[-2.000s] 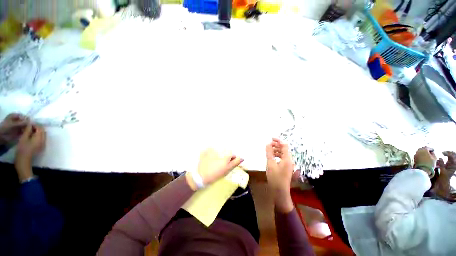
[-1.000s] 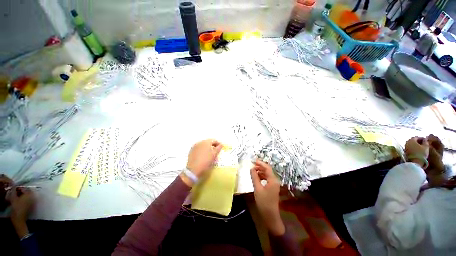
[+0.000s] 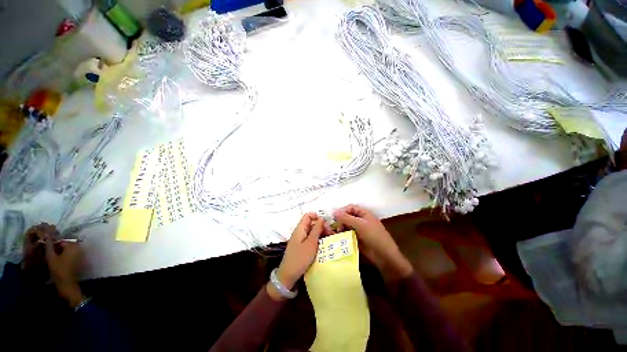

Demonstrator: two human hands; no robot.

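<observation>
My left hand (image 3: 300,250) holds the yellow label sheet (image 3: 339,295) over the lap at the table edge. A few rows of small white printed labels remain near its top, and the lower part is bare yellow and hangs down. My right hand (image 3: 369,237) is at the sheet's top right, its fingertips close to my left fingertips. A tiny white label (image 3: 326,216) shows between the fingertips; which fingers pinch it is unclear. A curved cable bunch (image 3: 210,180) lies ahead, dark tips at right. A thick bundle (image 3: 412,96) with clustered white ends lies right of centre.
Spare label sheets (image 3: 163,180) lie left on the table. A crumpled clear bag (image 3: 161,96) and a green bottle (image 3: 120,17) are back left. More cables (image 3: 491,93) lie right. Another person's hands (image 3: 55,254) work at far left; a pale sleeve (image 3: 605,223) shows at right.
My hands have come together at the top of the label sheet; they were apart before. The sheet now hangs straight down. The view has tilted down and shows more of the cables.
</observation>
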